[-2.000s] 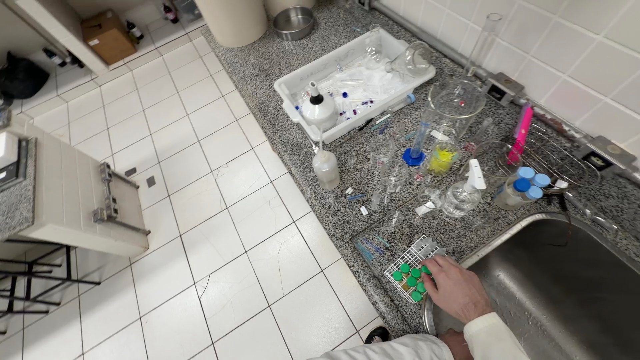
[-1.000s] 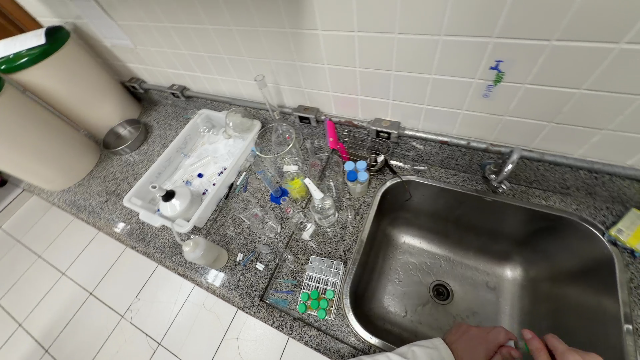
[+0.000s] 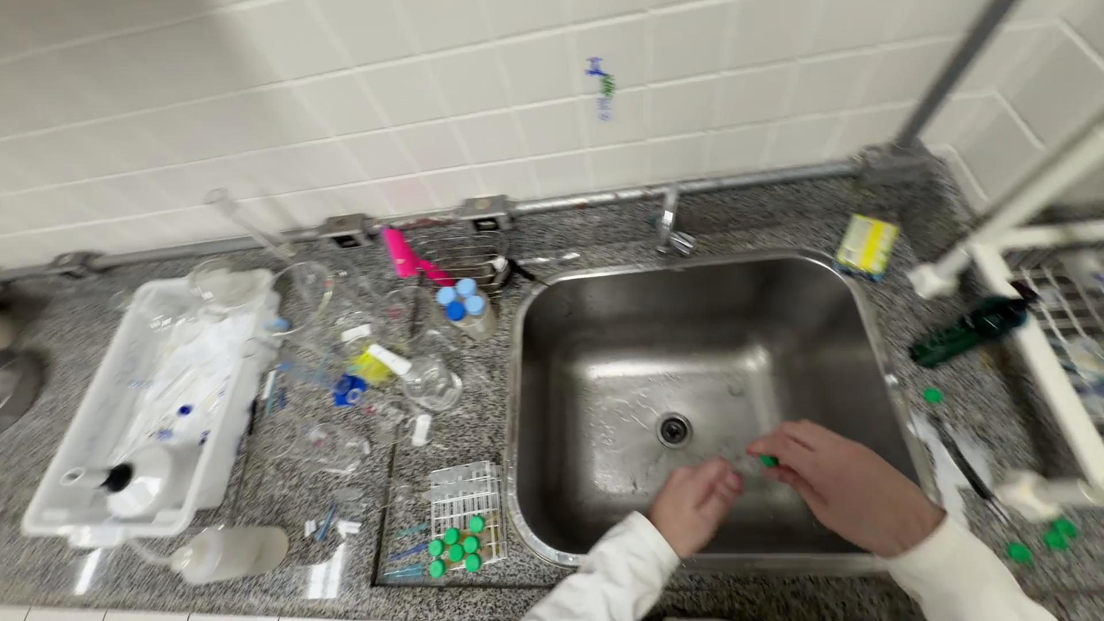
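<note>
Over the steel sink point(image 3: 638, 371), my right hand point(image 3: 832, 483) pinches a green screw cap point(image 3: 768, 461) between thumb and fingers. Close by on its left, my left hand point(image 3: 699, 504) has curled fingers; whether a tube is inside it is hidden by the fingers and blur. Left of the sink stands a wire tube rack point(image 3: 466, 492) holding several green-capped tubes point(image 3: 455, 552). Loose green caps point(image 3: 1019, 552) lie on the counter right of the sink, with another green cap point(image 3: 932, 395) nearer the sink's rim.
At left are a white plastic tray point(image 3: 95, 414), a wash bottle point(image 3: 233, 554), glassware point(image 3: 433, 384) and blue-capped tubes point(image 3: 470, 315). A faucet point(image 3: 673, 228) stands behind the sink. A sponge pack point(image 3: 866, 247), a green bottle point(image 3: 970, 332) and a white drying rack point(image 3: 1035, 345) are at right.
My right hand was at the tube rack two seconds ago; both hands are now over the sink, with a green cap in the right fingers. The view has swung right.
</note>
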